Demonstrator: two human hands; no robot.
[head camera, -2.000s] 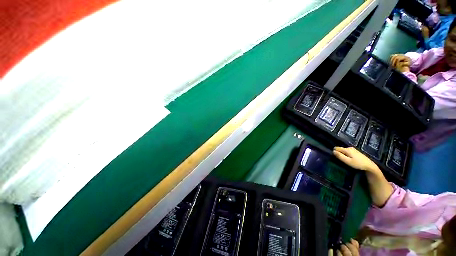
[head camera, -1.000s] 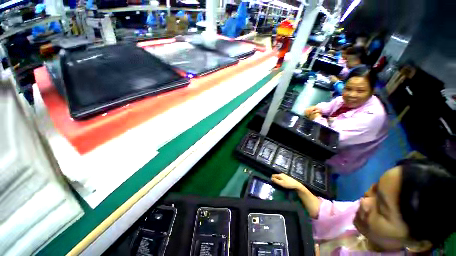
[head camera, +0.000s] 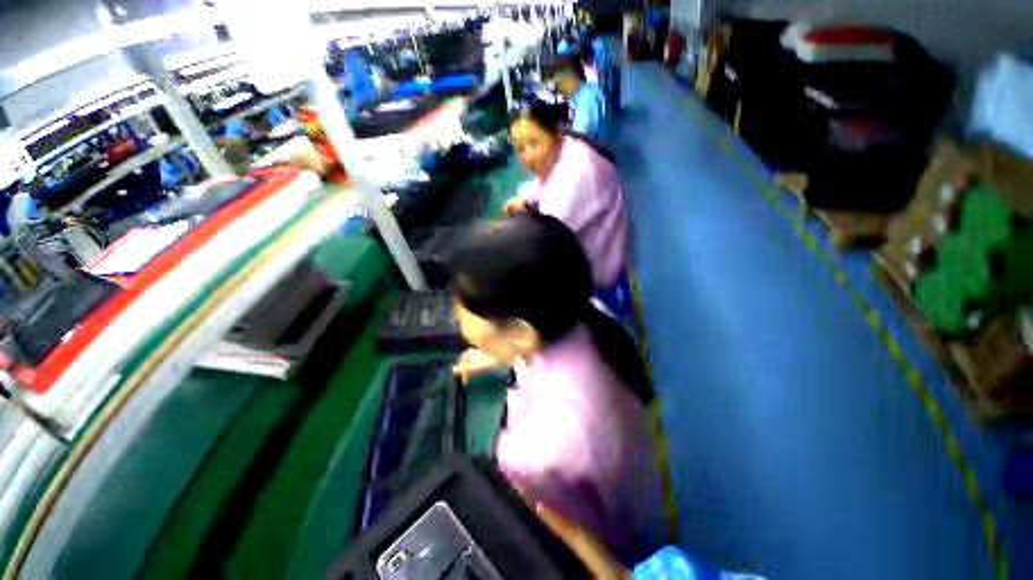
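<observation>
A black foam tray (head camera: 481, 499) is at the bottom centre, cut off by the picture's lower edge. A dark phone unit (head camera: 430, 549) with a light outline and a camera opening lies in its pocket. My right hand (head camera: 566, 530), blurred and with a blue sleeve behind it, is at the tray's right edge and holds it there; its fingertips are mostly hidden. My left hand is not in view.
A person in pink (head camera: 572, 419) sits close beyond the tray, one hand at another dark tray (head camera: 413, 425). A second person in pink sits farther along. A white post (head camera: 380, 215) rises from the bench. Blue floor with a yellow line and stacked cartons are on the right.
The view has swung right towards the aisle. The near tray now shows one phone unit instead of several and sits at a different angle. My right hand has come into view.
</observation>
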